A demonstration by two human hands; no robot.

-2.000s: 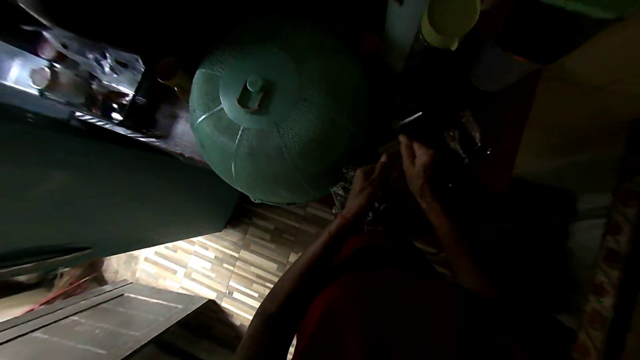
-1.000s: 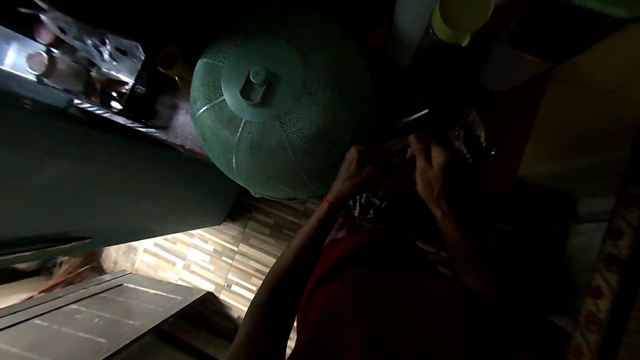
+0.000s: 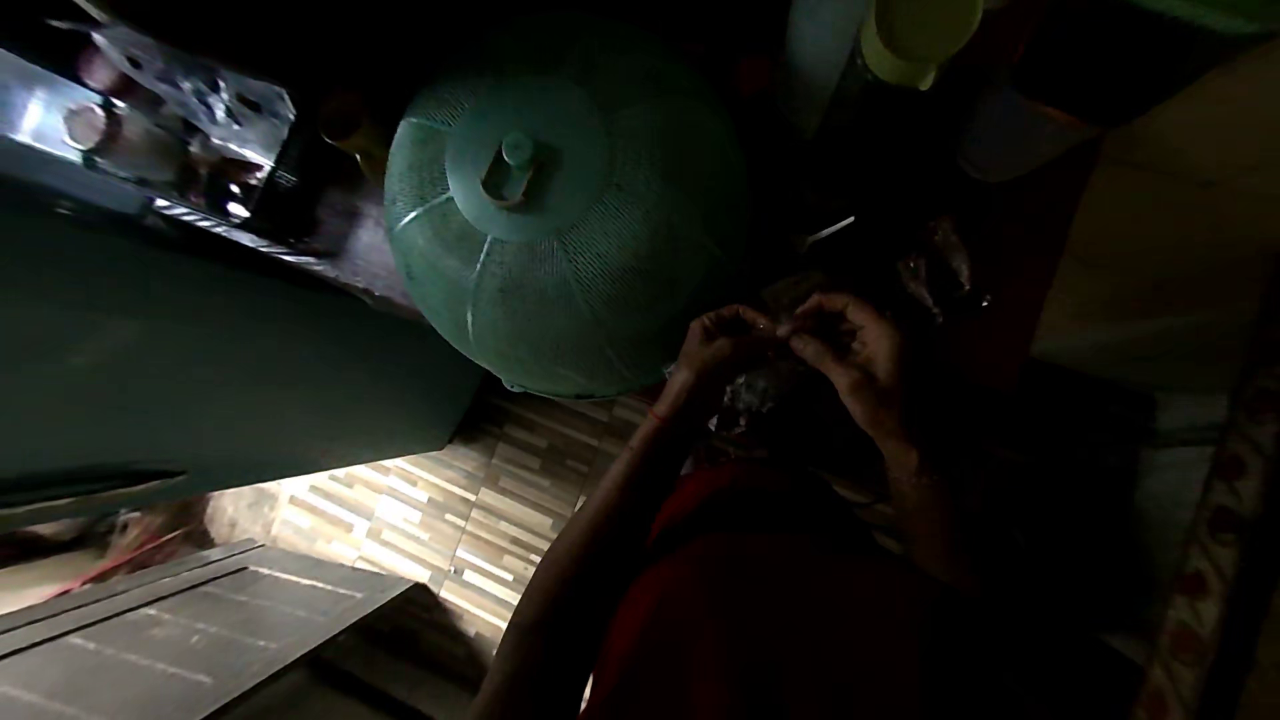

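Note:
My left hand point(image 3: 725, 345) and my right hand point(image 3: 852, 352) meet at the fingertips over a dark area, right of a large green perforated plastic dome cover point(image 3: 560, 240). Something small may be pinched between the fingers, but it is too dark to tell. Below the hands lies a crumpled, shiny clear plastic bag or wrap point(image 3: 748, 395). A thin, light-coloured utensil point(image 3: 828, 231), perhaps a knife, points up and right just beyond them. Farther right sits another glossy, crumpled item point(image 3: 935, 268). A red thread circles my left wrist.
A yellow-green plastic mug point(image 3: 920, 40) stands at the top. Jars point(image 3: 135, 145) and a plastic bag point(image 3: 215, 95) crowd a surface at upper left, above a dark green cabinet or fridge point(image 3: 200, 340). A grey panel point(image 3: 200, 640) and wood-patterned floor tiles point(image 3: 430, 520) are at lower left.
My hands, slightly apart a second ago, now touch at the fingertips. The light utensil stays in its place beyond them.

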